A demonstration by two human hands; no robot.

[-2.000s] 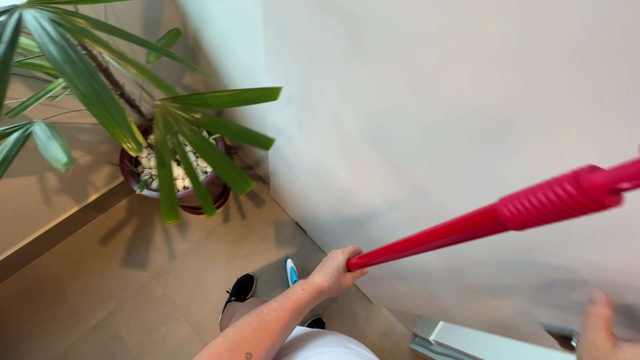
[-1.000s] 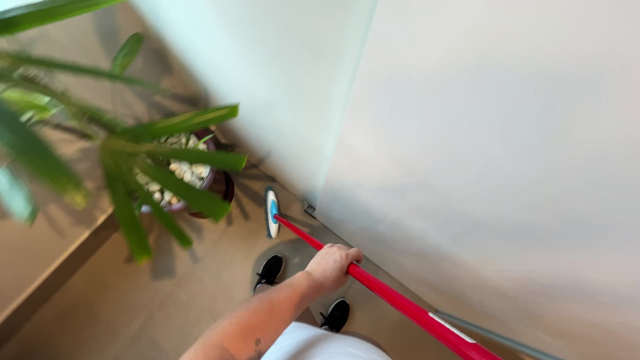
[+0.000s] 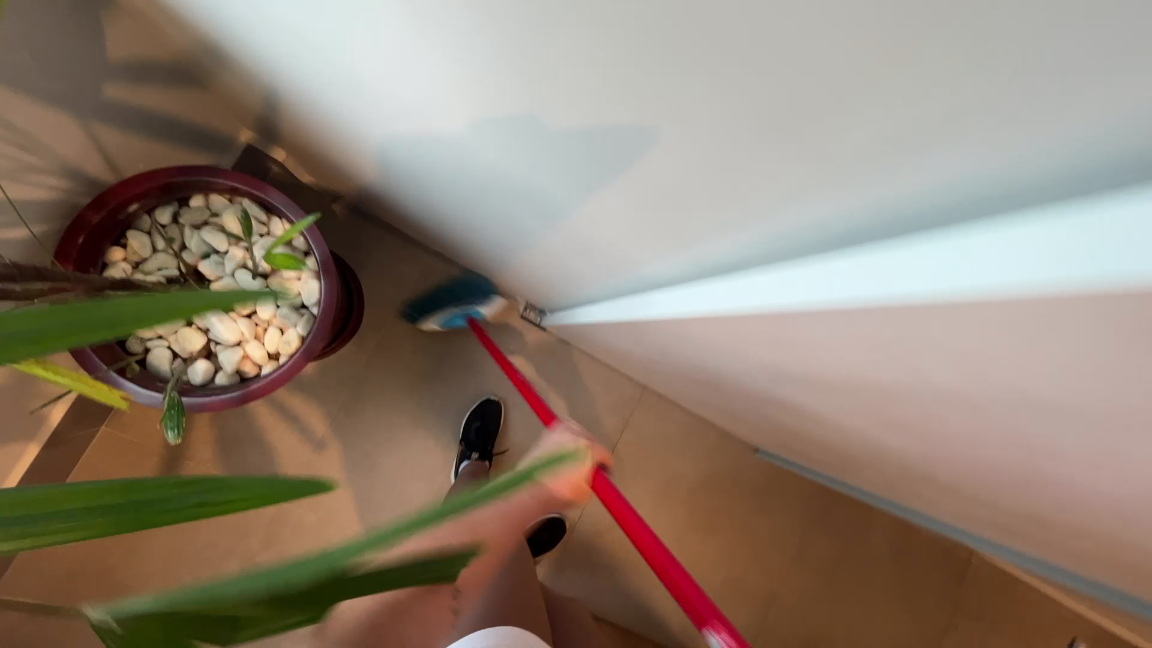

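Note:
My left hand (image 3: 576, 459), blurred and partly behind a long green leaf, grips the red handle (image 3: 643, 535) of a broom about midway along what shows. From there the handle slants up and left to the blue and white broom head (image 3: 454, 304), which is on the tiled floor close to the foot of the pale wall, between a plant pot and a small metal fitting. The handle's other end leaves the picture at the bottom. My right hand is out of view.
A dark red pot (image 3: 328, 270) of pale pebbles (image 3: 220, 333) stands on the left, and its plant's long leaves (image 3: 162, 504) reach across my forearm. A small metal fitting (image 3: 532, 313) sits at the wall's foot. My black shoes (image 3: 480, 427) are on the floor below the broom head.
The broom head has moved against the foot of the wall from nearer my shoes. My right hand, seen at the right edge two seconds ago, has left the view. The view has shifted closer to the pot.

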